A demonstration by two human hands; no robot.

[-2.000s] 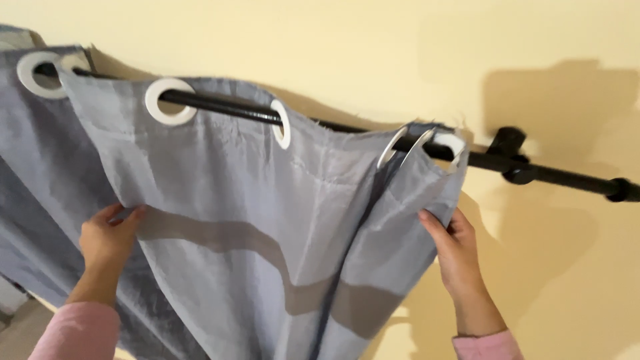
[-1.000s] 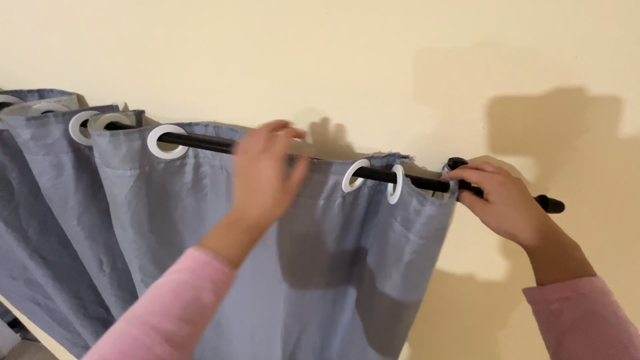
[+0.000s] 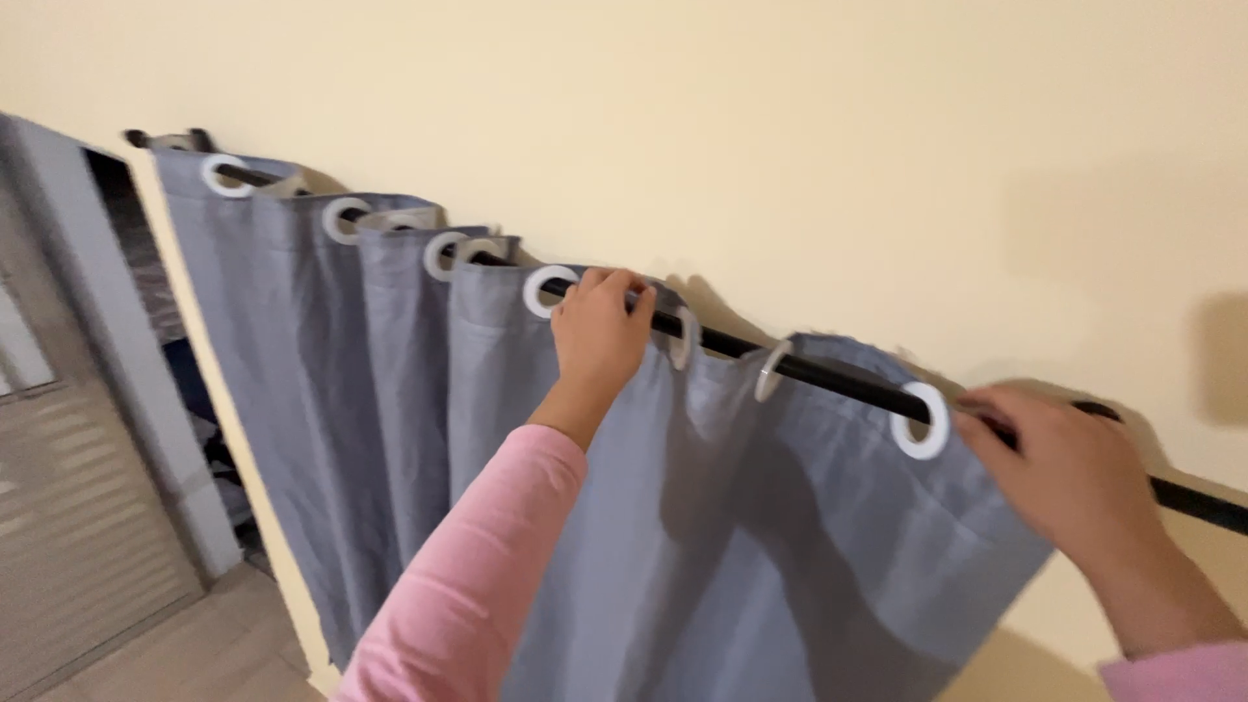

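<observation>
A blue-grey grommet curtain (image 3: 604,468) hangs in folds from a black curtain rod (image 3: 838,382) that slopes down to the right. My left hand (image 3: 603,327) grips the curtain's top edge at the rod, just right of a white grommet ring (image 3: 549,292). Farther right, my right hand (image 3: 1058,468) pinches the curtain's top corner by the rod, beside the last white ring (image 3: 921,421). Between my hands, more rings show nearly edge-on. The fingertips of both hands are partly hidden.
A cream wall (image 3: 731,127) rises behind the rod. At the far left a rod bracket (image 3: 171,141) holds the rod's end. Below it are a doorway edge, a louvered door (image 3: 88,526) and a tiled floor (image 3: 214,643).
My left hand, in front of the rod a second ago, now grips the curtain top. The curtain's right part is spread differently, its rings farther apart. The view has swung left.
</observation>
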